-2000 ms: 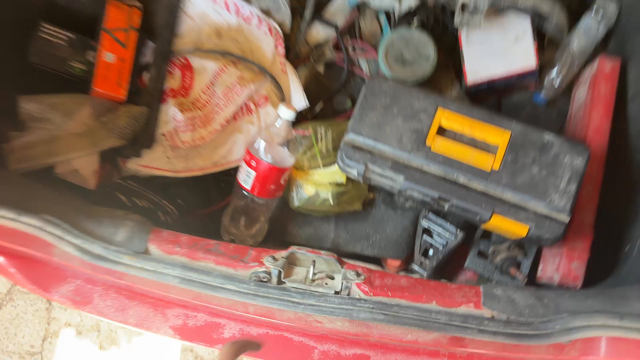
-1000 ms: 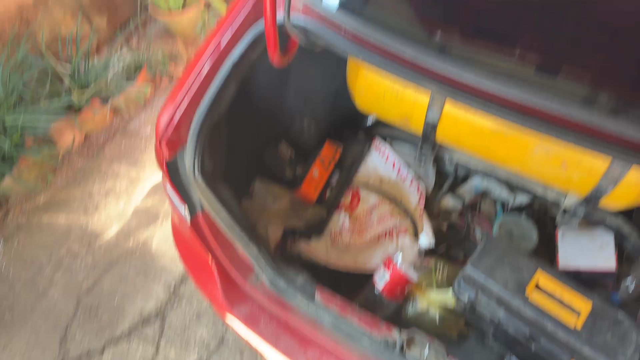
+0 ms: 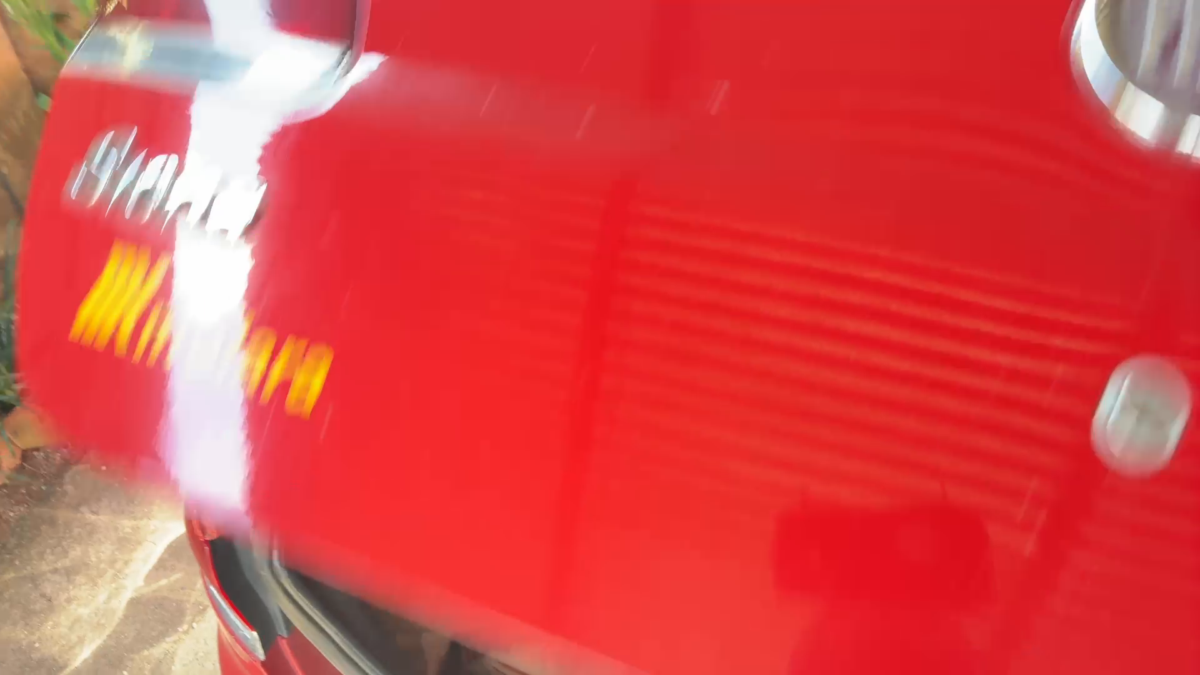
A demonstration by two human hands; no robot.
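Neither my left hand nor my right hand is in view. The red trunk lid of a car [image 3: 469, 375] fills most of the head view, blurred by motion. On its left side are a chrome badge [image 3: 164, 183] and yellow lettering [image 3: 202, 328]. An oval silver lock or emblem [image 3: 1141, 414] lies at the right, below part of a round chrome emblem [image 3: 1139, 75]. Below the lid a dark gap shows the trunk opening [image 3: 375, 619], so the lid is not fully down. The trunk's contents are mostly hidden.
A tail light or chrome trim [image 3: 234, 619] sits on the car's rear corner at lower left. Sunlit concrete ground [image 3: 84, 562] lies beside the car. Green plants [image 3: 47, 28] and an earthen edge are at the far left.
The trunk lid has come down across the view and now hides the toolbox, bottle, sack and yellow tank seen before. The view has also shifted.
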